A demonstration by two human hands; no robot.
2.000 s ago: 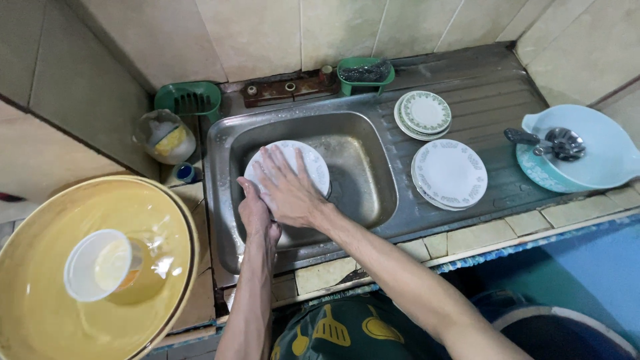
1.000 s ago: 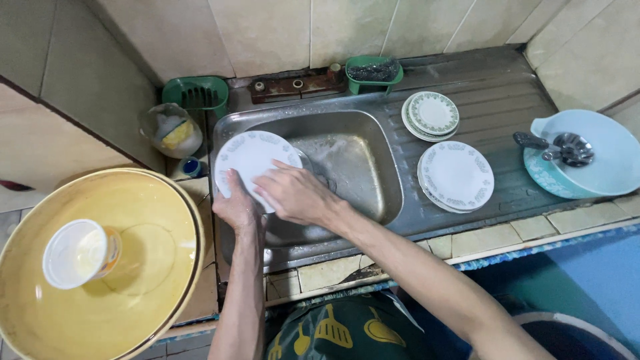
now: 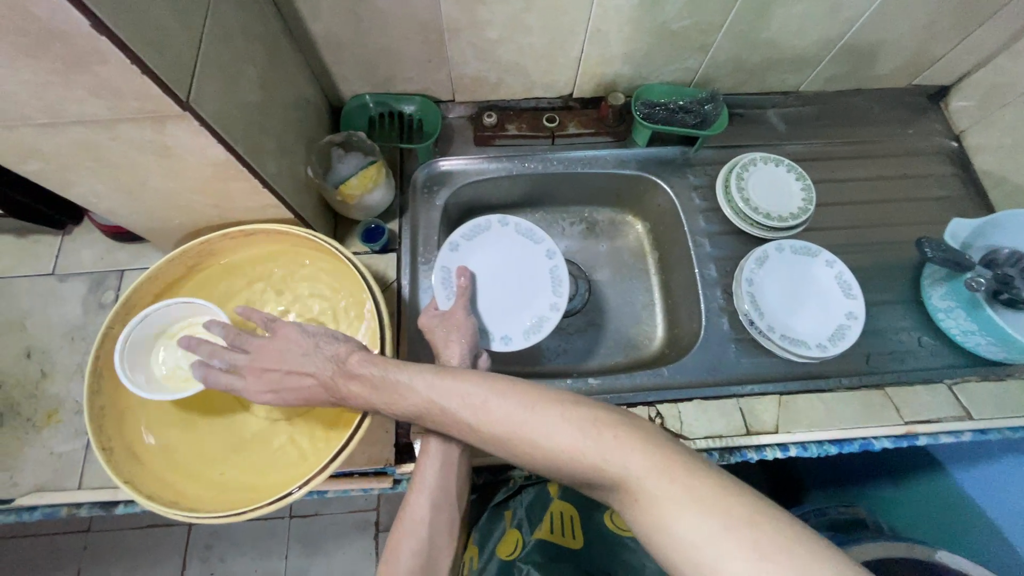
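Observation:
My left hand (image 3: 456,320) grips a white plate with a patterned rim (image 3: 512,280) over the left part of the steel sink (image 3: 632,312), thumb on its face. My right arm crosses over the left one, and my right hand (image 3: 264,356) is above the yellow basin of water (image 3: 240,472). Its fingers reach over the rim of a white plastic tub (image 3: 144,352) that floats there; whether they grip it cannot be told. Right of the sink lie a stack of larger plates (image 3: 804,296) and a stack of smaller green-rimmed plates (image 3: 772,188).
Behind the basin stand a container with suds and a yellow sponge (image 3: 360,180), a blue cap (image 3: 374,234) and a green holder (image 3: 392,120). Another green holder (image 3: 680,116) bears a steel scourer. At far right are a turquoise bowl (image 3: 976,312) and dark-handled utensils (image 3: 948,254).
My right hand has left the plate and moved left to the tub in the basin. My left hand still holds the plate, now alone.

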